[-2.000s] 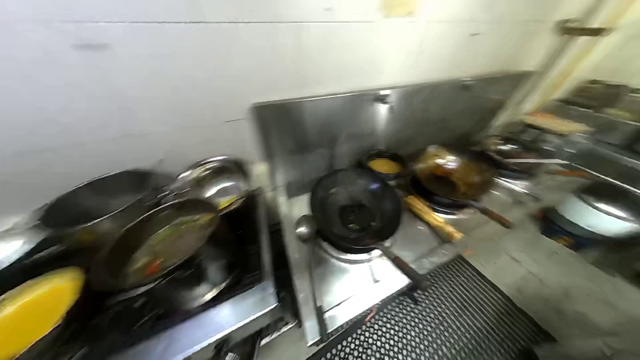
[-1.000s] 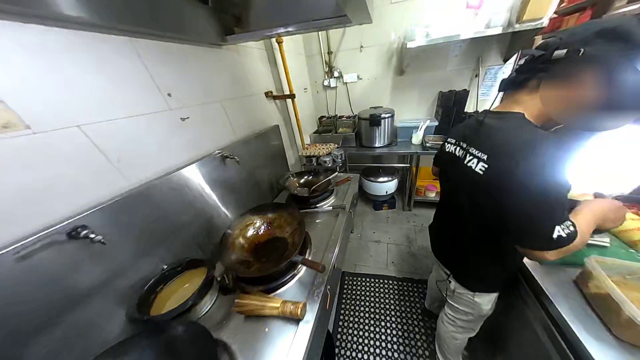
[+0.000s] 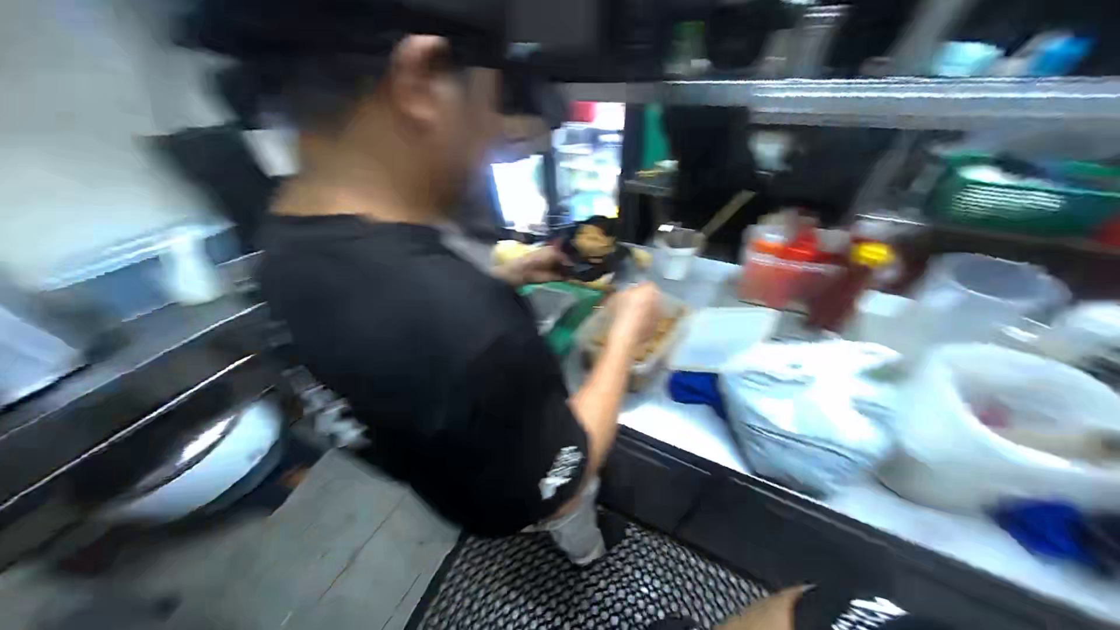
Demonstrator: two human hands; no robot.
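Note:
Neither of my hands shows; only a bit of a forearm [image 3: 763, 611] and a dark sleeve with writing [image 3: 844, 608], seemingly mine, enter at the bottom edge. Nearest to that arm are the black perforated floor mat [image 3: 560, 595] and the dark front of the counter [image 3: 787, 516]. A co-worker in a black T-shirt [image 3: 420, 350] stands left of centre, with one hand at a clear food container [image 3: 643, 350] on the counter. The other hand of that person is by a dark object [image 3: 597, 249] that is too blurred to name.
On the counter at right are a white plastic bag [image 3: 809, 402], a large white tub [image 3: 1015, 420], red bottles [image 3: 783, 262] and blue cloths [image 3: 1050, 529]. A green basket [image 3: 1006, 192] sits higher at right. A white-lidded round pot [image 3: 210, 464] is low at left.
The view has swung far right, from the woks and stove to the co-worker and the counter. The co-worker appears nearer than a second ago. A forearm and sleeve have come in at the bottom edge.

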